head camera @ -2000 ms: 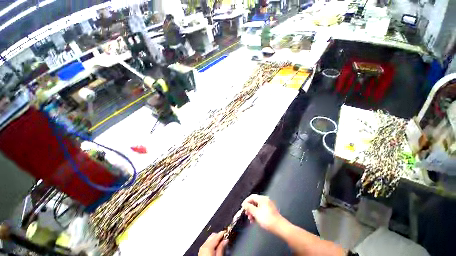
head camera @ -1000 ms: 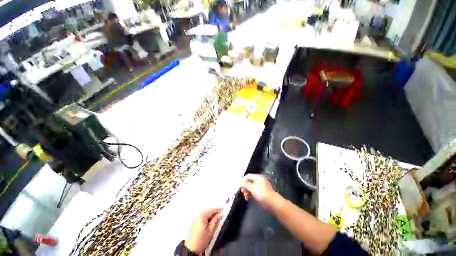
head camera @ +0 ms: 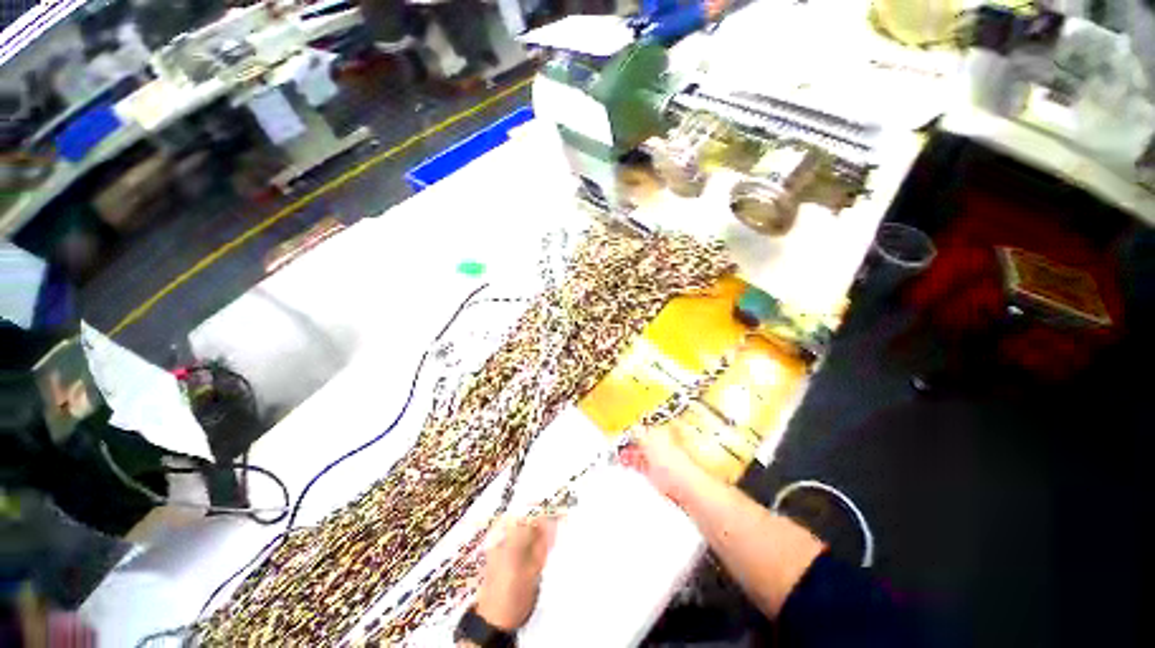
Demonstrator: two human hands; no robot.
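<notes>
A long bundle of speckled brown, black and cream cords point(head camera: 469, 437) lies along the white-covered table point(head camera: 310, 411). Its far end is beside a yellow-orange board point(head camera: 690, 336). A separate speckled cord point(head camera: 671, 408) runs across the board towards my hands. My right hand point(head camera: 652, 458) is at the board's near edge, with its fingers closed on this cord. My left hand point(head camera: 516, 563) is lower left, over the table beside the bundle. It is blurred, and the cord seems to pass at its fingertips, but its grip is unclear. A dark green block point(head camera: 756, 304) sits at the board's far corner.
A green-headed machine point(head camera: 627, 101) with long metal rollers stands beyond the board. A dark cable point(head camera: 412, 380) lies left of the bundle. Dark equipment point(head camera: 222, 411) is at the left. A white-rimmed bin point(head camera: 830, 513) stands on the floor at right, with red items point(head camera: 982, 310) beyond.
The view has moved along the table to the board and the green-headed machine. My hands have moved from the table's floor-side edge to over the table and board. The side table with cords has left view.
</notes>
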